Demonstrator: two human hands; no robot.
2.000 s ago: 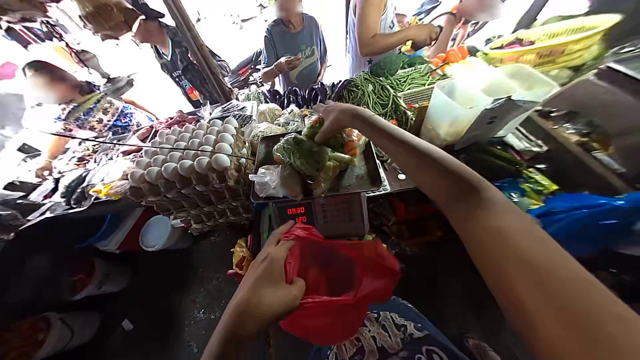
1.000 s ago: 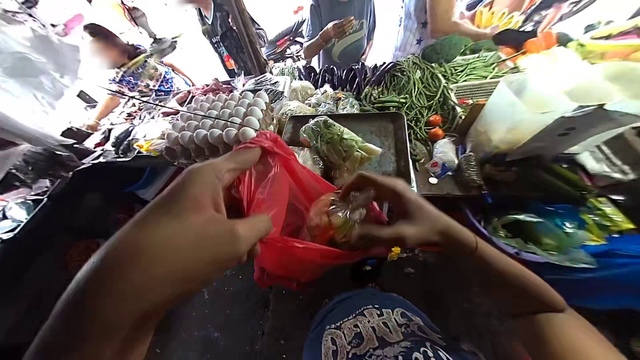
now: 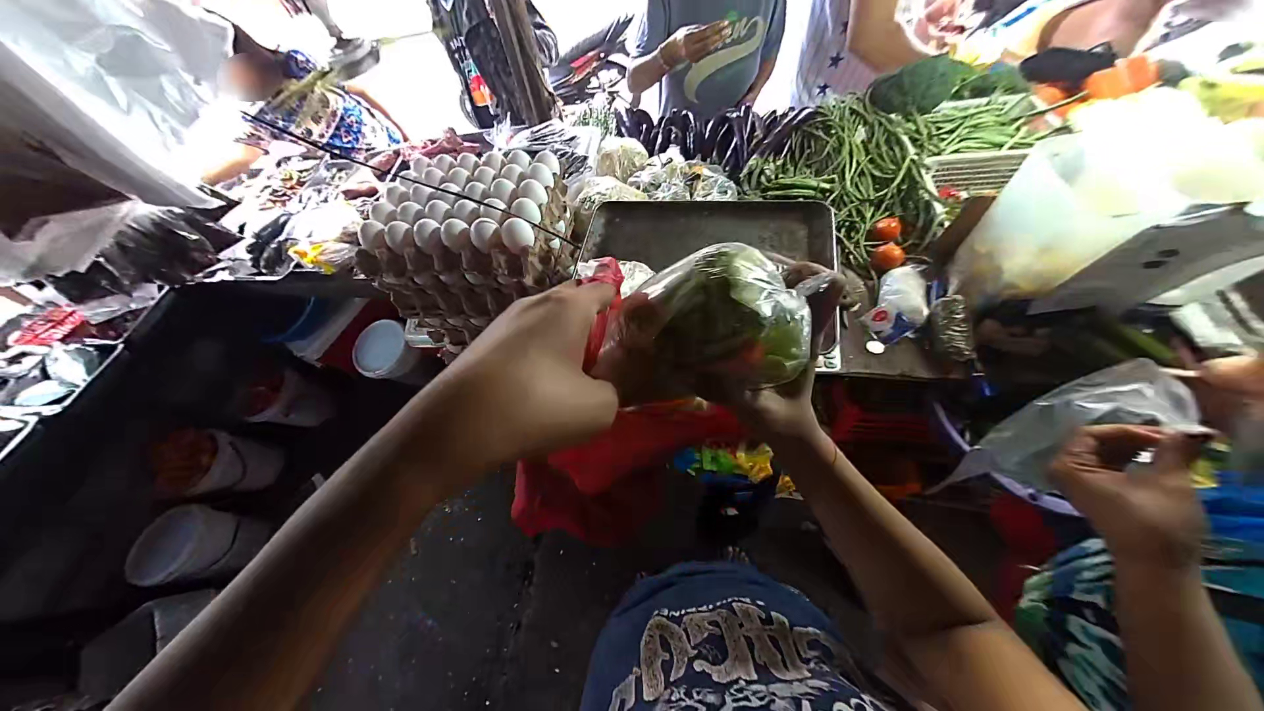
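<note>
My left hand (image 3: 533, 380) grips the rim of a red plastic bag (image 3: 617, 454), which hangs below it. My right hand (image 3: 780, 395) holds a clear plastic bag of green vegetables (image 3: 736, 316) from below and behind, right beside the red bag's mouth. Part of my right hand is hidden behind the clear bag. Beyond both hands lies a metal tray (image 3: 711, 219), its rim partly covered by the vegetables. Stacked cartons of white eggs (image 3: 459, 207) stand to its left.
Green beans (image 3: 854, 168), eggplants (image 3: 711, 133) and tomatoes (image 3: 887, 255) lie behind and right of the tray. A co-worker's hand (image 3: 1131, 484) holds a clear bag (image 3: 1096, 410) at the right. White buckets (image 3: 202, 543) stand low at the left. People stand across the stall.
My right hand, over the tray at first and then at the red bag's mouth, now holds up the bag of green vegetables that lay on the tray. A co-worker's hands have appeared at the right.
</note>
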